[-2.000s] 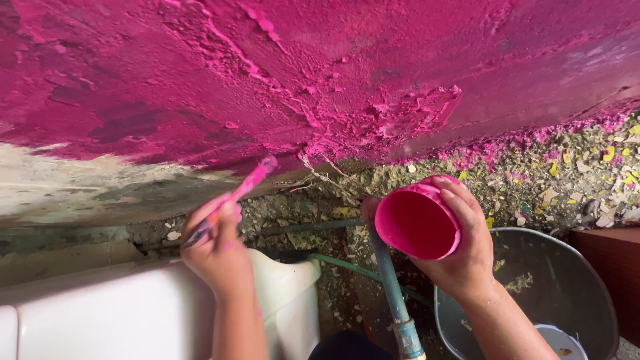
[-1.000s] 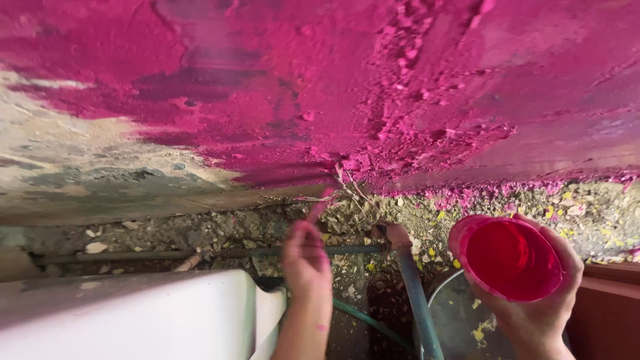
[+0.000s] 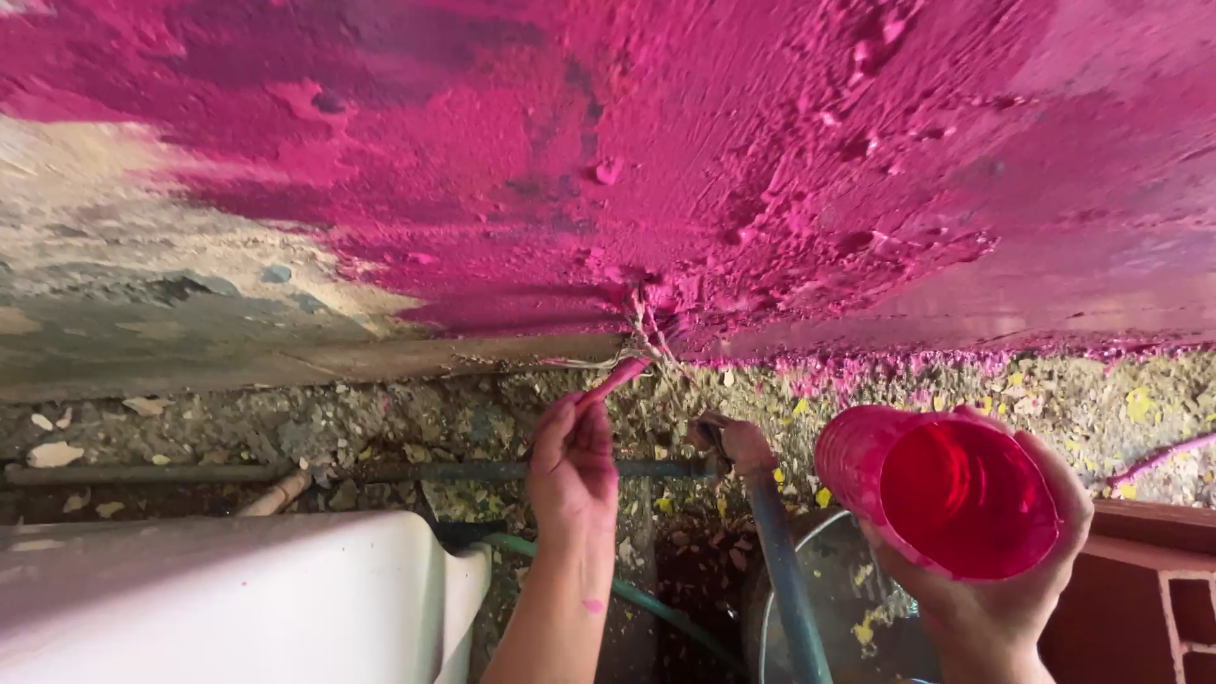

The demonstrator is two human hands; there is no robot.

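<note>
My left hand (image 3: 575,461) grips a small paintbrush (image 3: 616,378) coated in pink paint. The brush tip touches or lies close to the foot of the wall (image 3: 532,171), beside some dry roots or stems (image 3: 651,328); contact cannot be told. Wet-looking pink paint covers most of the wall, while bare beige and grey plaster shows at the left. In my right hand (image 3: 997,608) a pink-smeared cup (image 3: 855,456) of pink-red paint is held tilted, its mouth towards me. Pink spots mark my left wrist.
A white basin or tub (image 3: 237,589) stands at lower left. Pipes (image 3: 784,570) with an elbow rise between my hands, and a green hose (image 3: 665,617) runs behind. A bucket (image 3: 836,560) and hollow bricks (image 3: 1121,589) are at lower right. Paint flakes litter the ground (image 3: 456,418).
My left hand, with the brush, has moved from above the white basin to the foot of the wall near the roots. The cup has moved right, away from the pipe elbow.
</note>
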